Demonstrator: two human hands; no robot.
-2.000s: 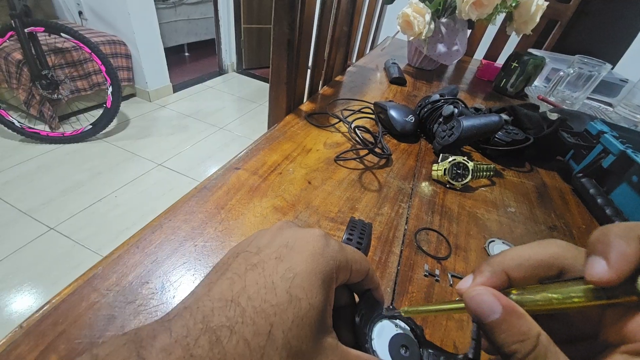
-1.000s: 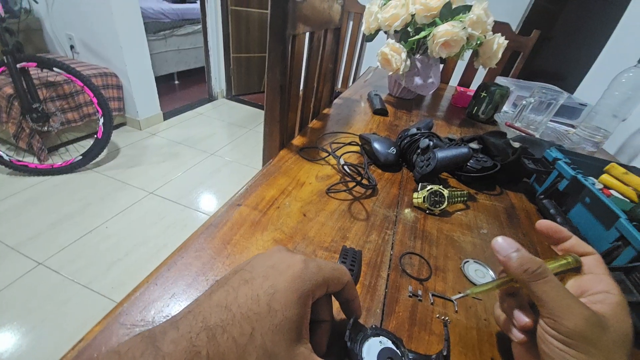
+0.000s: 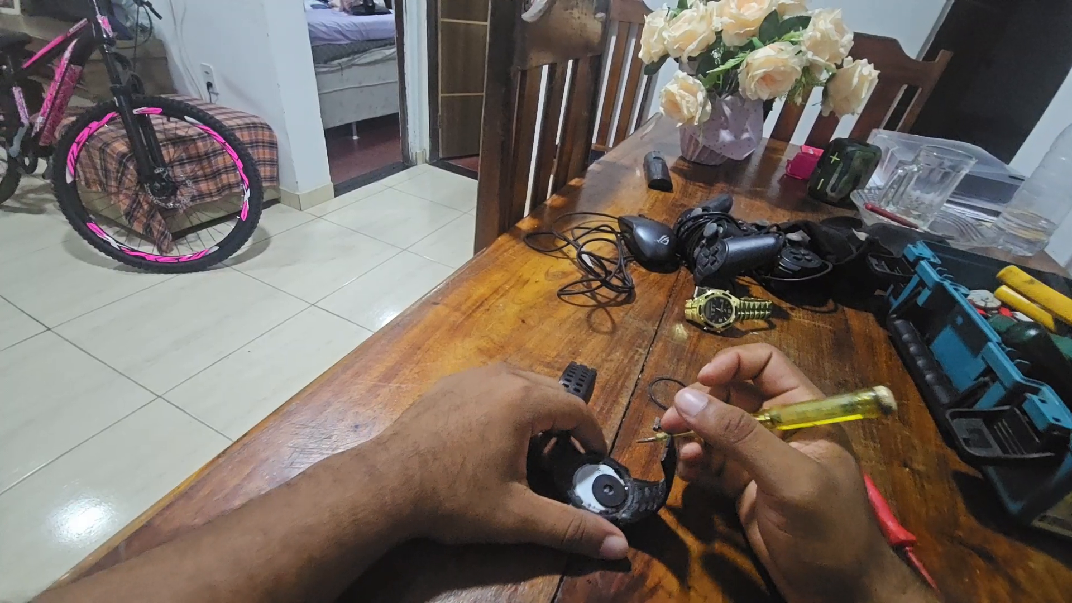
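Observation:
My left hand (image 3: 502, 461) grips a black wristwatch (image 3: 605, 488) around its case, with the opened back facing up and a round black piece at its centre. The watch's perforated black strap (image 3: 578, 380) sticks up beyond my fingers. In my right hand (image 3: 770, 469) is a screwdriver with a yellow translucent handle (image 3: 825, 409), its thin tip pointing left, just above the right side of the strap. A black rubber ring (image 3: 667, 392) lies behind my right fingertips, which partly hide it. A gold-coloured wristwatch (image 3: 720, 310) lies farther back.
A computer mouse (image 3: 649, 243) with a tangled cable and a black game controller (image 3: 737, 255) lie beyond the watches. At right stands a teal and black toolbox (image 3: 980, 360). A red-handled tool (image 3: 889, 515) is beside my right wrist. Flowers in a vase (image 3: 722, 126) and a glass mug (image 3: 925, 184) stand farther back.
My right hand with the screwdriver moved away from the watch, over the small metal parts, then back toward the strap. My left hand still holds the watch. The view has tilted up.

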